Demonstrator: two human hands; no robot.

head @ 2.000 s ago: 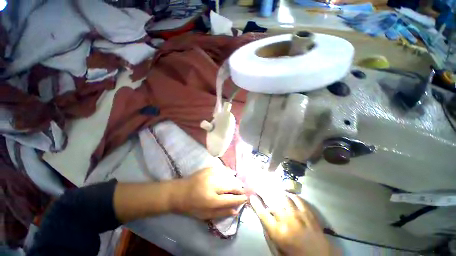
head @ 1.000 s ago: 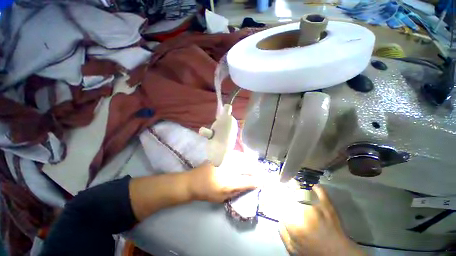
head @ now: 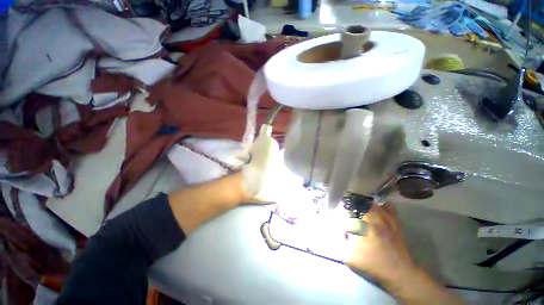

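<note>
The part-sewn garment [head: 197,116], rust-brown with a pale grey reverse, lies left of and behind the needle area of the cream-grey sewing machine [head: 391,137]. My left hand [head: 256,189] is at the left of the bright glare, partly behind the cream lamp fitting [head: 260,164]; its fingers are washed out. My right hand [head: 379,241] is right of the glare, beside the parts under the machine head, with its fingertips hidden. A small pale edge with a dark outline [head: 272,235] shows on the plate. What either hand touches is lost in glare.
A white tape roll [head: 346,74] sits on top of the machine. A heap of brown and grey pieces [head: 77,53] lies at the left. White size labels [head: 513,232] and a dark strip [head: 507,253] lie at the right. Light-blue fabric [head: 438,21] is at the back.
My left hand has moved up and away, behind the lamp fitting. My right hand has moved up and right, close to the machine head. The garment edge under the left hand has moved into the glare.
</note>
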